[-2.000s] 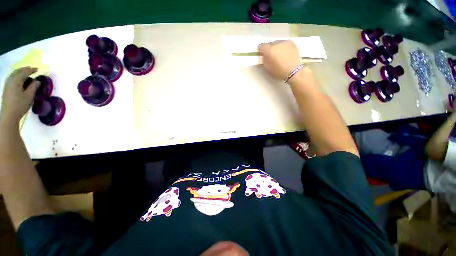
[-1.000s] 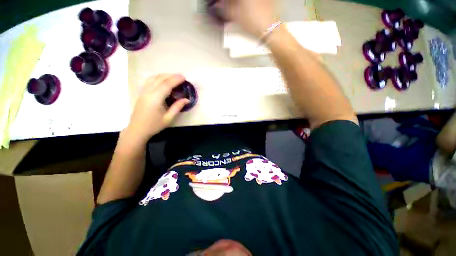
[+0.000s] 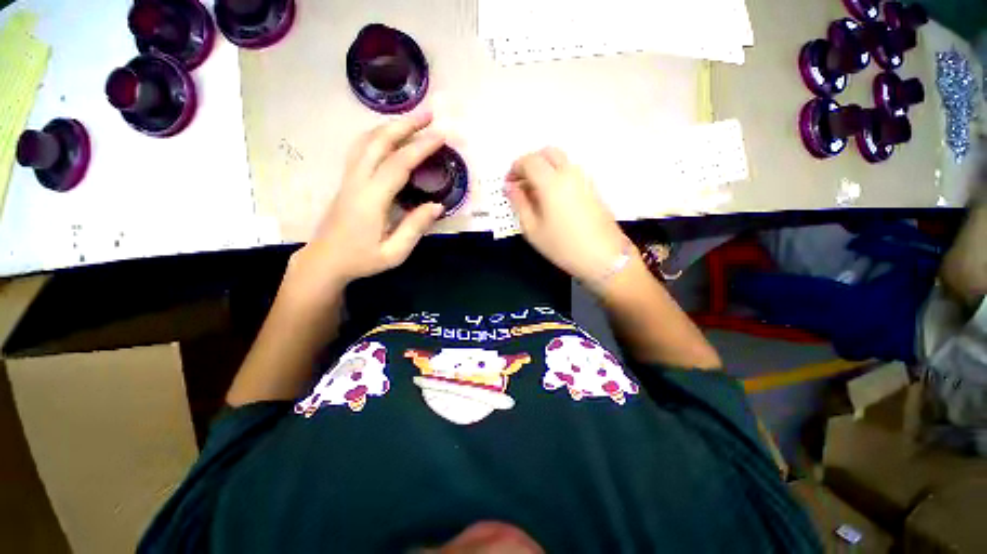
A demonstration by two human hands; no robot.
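My left hand [image 3: 379, 200] holds a dark purple flared housing [image 3: 442, 179] near the bench's front edge, fingers around its left side. My right hand [image 3: 563, 211] is just right of it, fingertips pinched together at the left end of a white label sheet [image 3: 709, 162] with rows of tiny dark marks. Whether a label is between those fingertips is too small to tell. Another housing [image 3: 387, 69] stands on the bench just beyond my left hand, neck up.
Several housings [image 3: 152, 95] stand at the left, beside a yellow bundle [image 3: 20, 81]. More housings [image 3: 831, 128] stand at the right, near loose silver parts [image 3: 955, 103]. White sheets [image 3: 617, 27] lie at the back. An open carton [image 3: 103, 433] is below left.
My right hand has come back from the far side to the label sheet near the front edge; a housing now stands beyond my left hand. My left hand and its housing have moved slightly right.
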